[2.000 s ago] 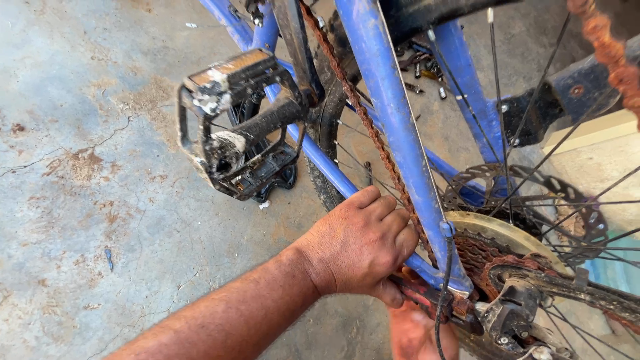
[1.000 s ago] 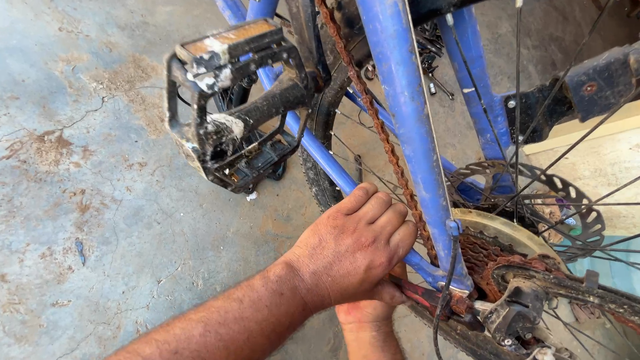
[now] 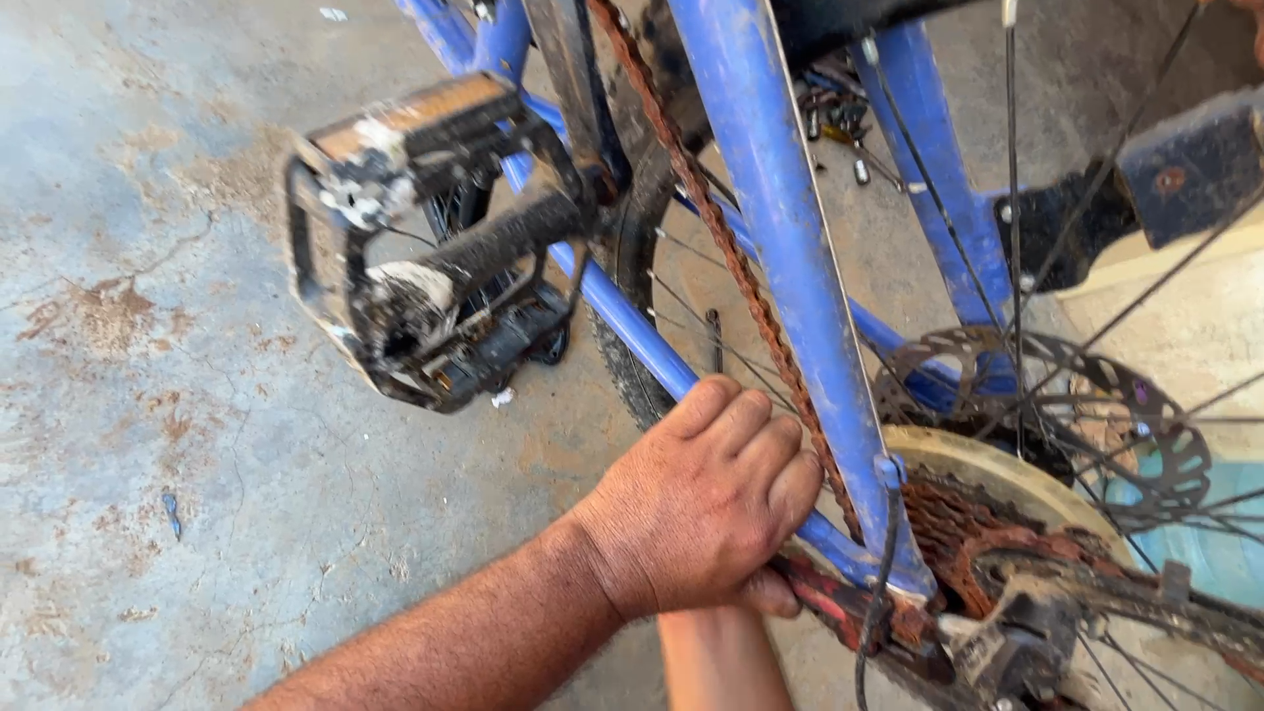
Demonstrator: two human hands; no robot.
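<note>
A blue bicycle frame crosses the view, with a rusty chain running beside it to the rusty rear sprockets. My left hand is closed, its back toward me, over the grip end of a red tool, whose exact kind is unclear. The tool's far end is by the rear derailleur and the frame's rear end. Of my right arm, the wrist and forearm show below my left hand; the right hand itself is hidden behind the left.
A worn pedal juts out at upper left. A brake disc and spokes lie at right. A dark cable hangs near the tool. Small loose parts lie on the stained concrete floor behind the frame.
My right hand has moved left from beside the red tool to behind my left hand, where its fingers no longer show. The left hand stays closed by the frame tube.
</note>
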